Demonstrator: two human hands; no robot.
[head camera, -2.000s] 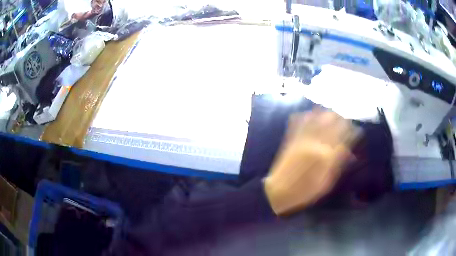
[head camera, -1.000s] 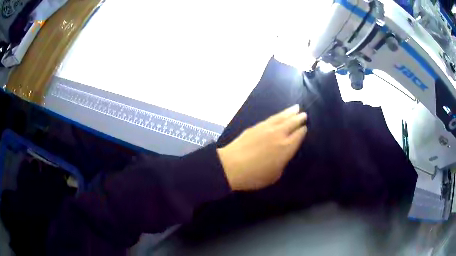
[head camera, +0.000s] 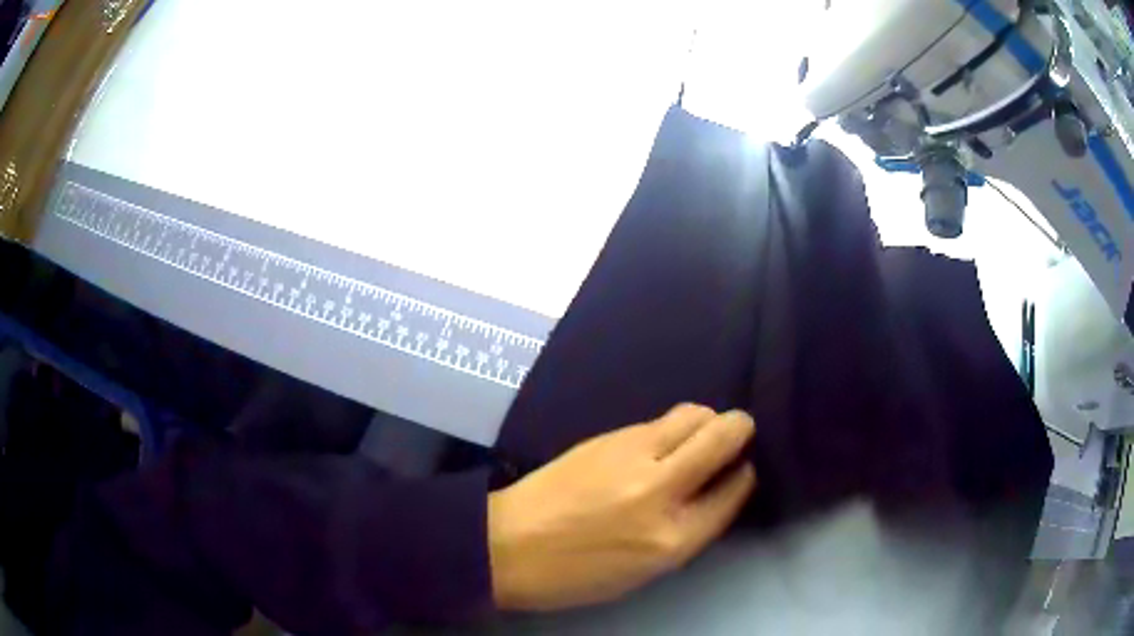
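A dark garment panel lies on the front of the white table and hangs over its edge. Its top edge is at the presser foot and needle area, where glare hides detail. A long raised fold runs down the panel from there. My left hand is low on the panel, its fingers curled onto the cloth beside the fold; the thumb is hidden. My right hand is not in view. The white sewing machine head with blue stripe stands at the upper right.
A ruler strip runs along the table's front. Slim dark snips lie right of the panel. A grey round knob hangs from the head. A blue basket rim shows lower left. A pale blur covers the bottom centre.
The view has moved closer to the panel. My left hand has slid down the cloth away from the needle, and its fingers are more curled. More of the fold shows above it.
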